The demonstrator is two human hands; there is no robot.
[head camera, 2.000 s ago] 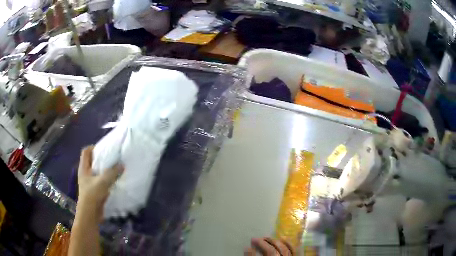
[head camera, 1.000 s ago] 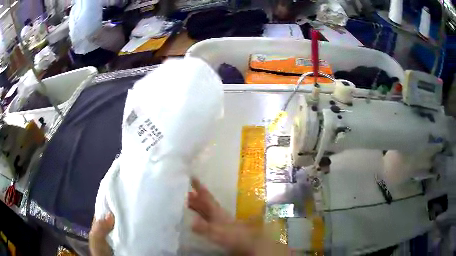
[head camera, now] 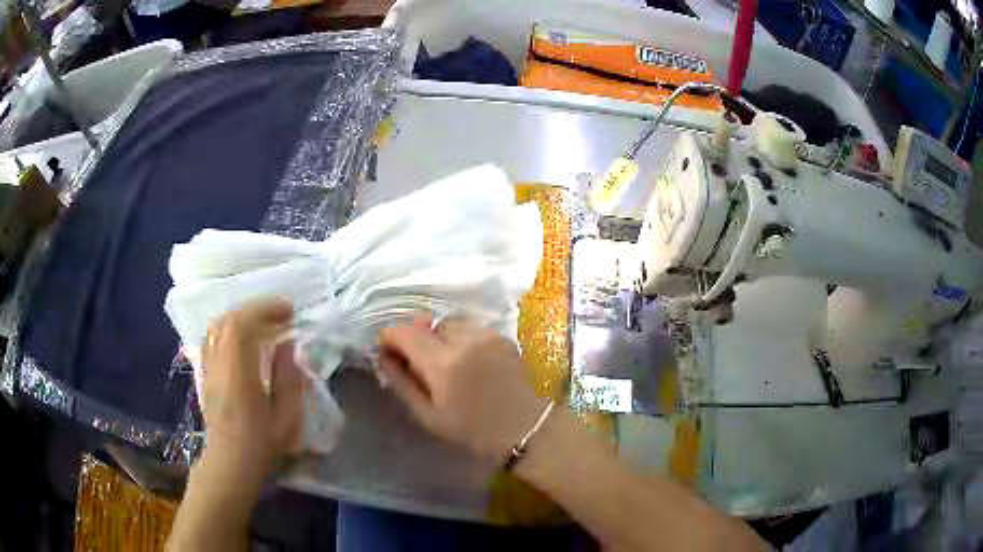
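Observation:
A bundle of white cut pieces (head camera: 431,243) lies across the left part of the pale table and the edge of the dark side surface. It is gathered at its middle and fans out at both ends. My left hand (head camera: 253,377) grips the lower left side of the bundle, with some white cloth hanging below the fingers. My right hand (head camera: 458,377) is at the gathered middle, its fingertips closed on the edge of the bundle. The tie itself is not clear.
The sewing machine (head camera: 798,237) stands at the right, with black snips (head camera: 828,377) on its bed. Yellow-orange tape (head camera: 548,323) runs down the tabletop. The dark side surface (head camera: 162,205) is at left. A white trough (head camera: 841,81) behind holds an orange box (head camera: 614,67).
The bundle has come down from upright in front of me to lie sideways on the table. My right hand, apart from it before, now holds its middle. The view has shifted.

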